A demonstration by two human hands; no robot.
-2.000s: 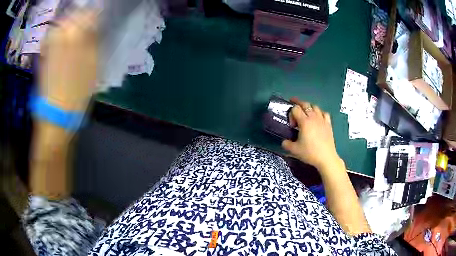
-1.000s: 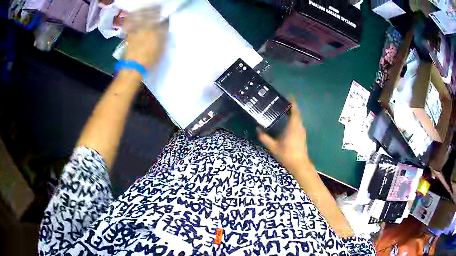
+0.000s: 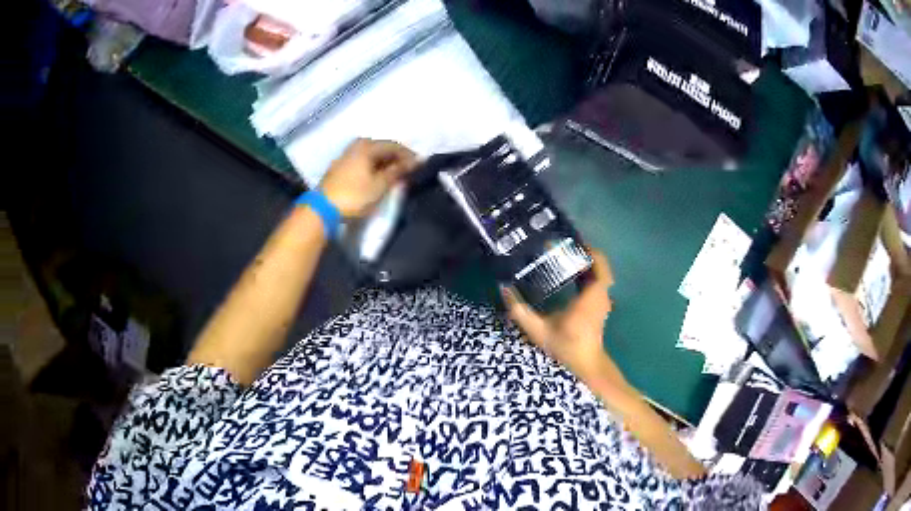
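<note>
A black retail box (image 3: 519,225) with white print is tilted above the bench, its near end held in my right hand (image 3: 569,304). My left hand (image 3: 368,178), with a blue wristband, is left of the box, its fingers bent at a dark edge of a black sleeve or plastic piece (image 3: 425,235). Blur hides what exactly its fingers hold. A stack of large white flat sleeves (image 3: 400,100) lies behind my left hand on the green mat.
Stacked black boxes (image 3: 689,90) stand at the back right. White printed cards (image 3: 717,284) lie on the right of the green mat (image 3: 639,235). An open brown carton (image 3: 849,299) holds white papers at far right. A white plastic bag (image 3: 235,40) is at back left.
My left hand has come down from the back of the white sleeves to beside the black box. The box stays in my right hand. The white stack shows folded or layered edges now.
</note>
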